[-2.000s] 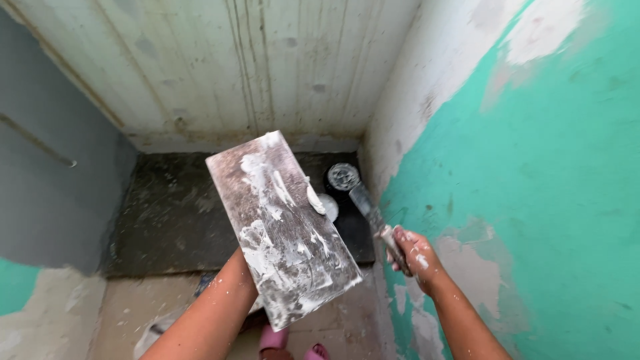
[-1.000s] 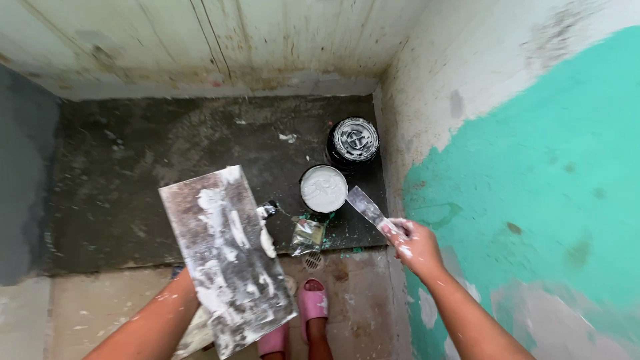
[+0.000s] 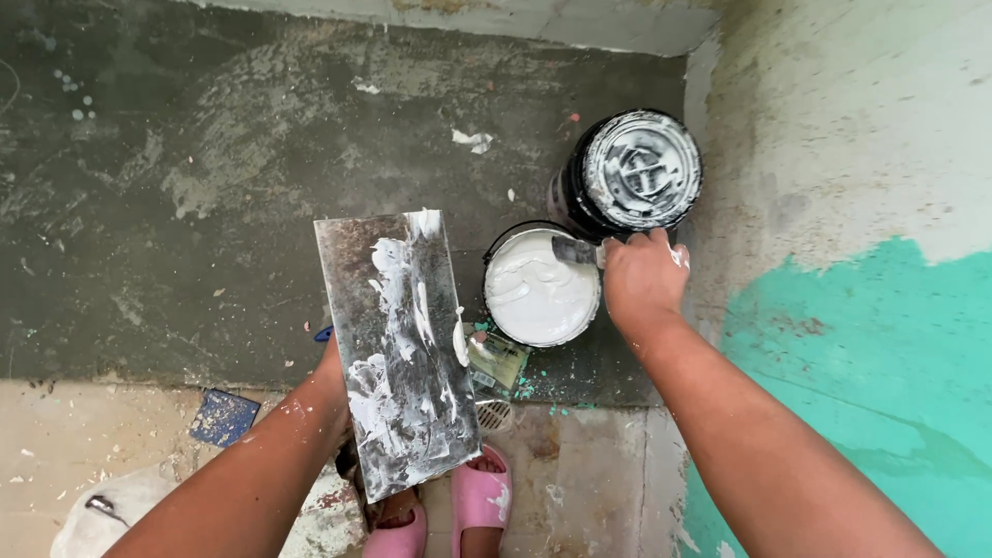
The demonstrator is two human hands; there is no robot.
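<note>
My left hand point(image 3: 335, 380) holds a rectangular metal plasterer's board point(image 3: 399, 349) from beneath, its fingers mostly hidden; white putty is smeared over the plate, with a lump on its right edge. In my right hand point(image 3: 647, 275) is a putty knife point(image 3: 577, 250), its blade over the right side of an open bucket of white putty point(image 3: 542, 291); whether the blade touches the putty I cannot tell. Directly behind my right hand stands a black bucket point(image 3: 643, 170) with a putty-smeared lid.
Both buckets stand on a dark concrete ledge point(image 3: 256, 155). A plastic packet point(image 3: 496, 360) lies by the open bucket, near a floor drain point(image 3: 494, 416). A blue square piece point(image 3: 223, 418) and a white bag point(image 3: 108, 511) are at lower left. A part-green wall point(image 3: 868, 349) rises at right.
My right hand has brought the putty knife from the right of the open bucket to over its putty. The board remains in my left hand. The view has tilted down.
</note>
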